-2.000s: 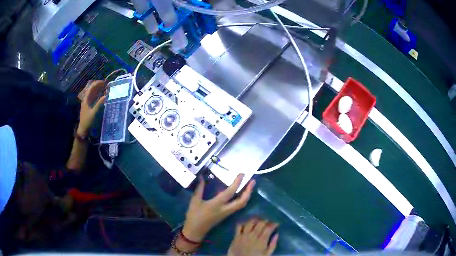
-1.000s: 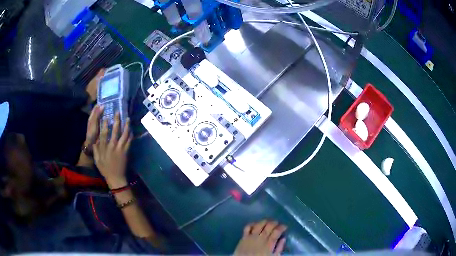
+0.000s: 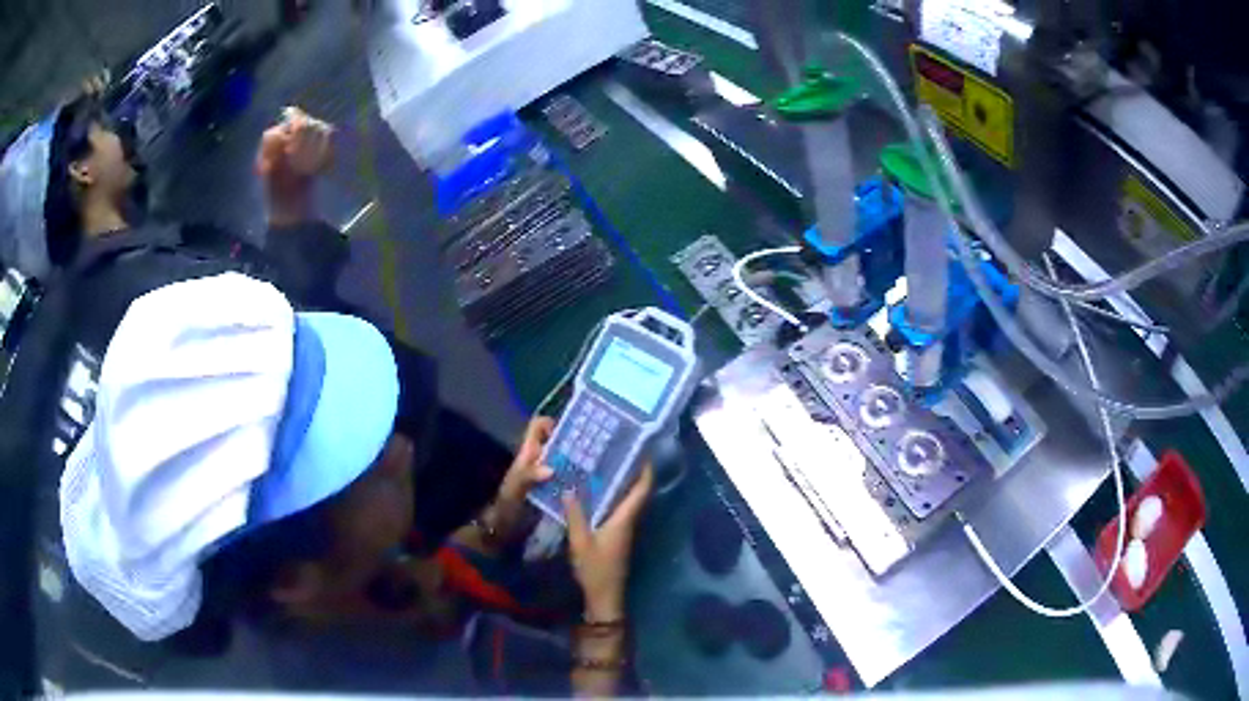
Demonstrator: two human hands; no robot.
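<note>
Neither of my hands is in the picture. A person in a white cap with a light-blue peak [image 3: 178,411] holds the grey-white teach pendant [image 3: 616,411] in both hands, with the fingers at its lower keypad and its screen lit. The metallic fixture [image 3: 890,425] has three round seats in a row with shiny round workpieces [image 3: 879,407]. It lies on the silver machine base [image 3: 877,637], below and beside the blue machine head [image 3: 945,295] with its upright clear cylinders. Green caps [image 3: 822,93] top the cylinders.
The red bin [image 3: 1151,527] with white parts stands at the right, with a loose white piece below it. Clear tubes and a white hose [image 3: 1041,603] loop over the base. Dark round shapes [image 3: 767,627] and stacked metal plates [image 3: 527,260] lie on the green bench. Another person [image 3: 96,164] is at upper left.
The view has swung left, bringing the capped person in. The hand at the bottom edge is gone from view. The other person now grips the pendant two-handed. The fixture sits closer under the machine head.
</note>
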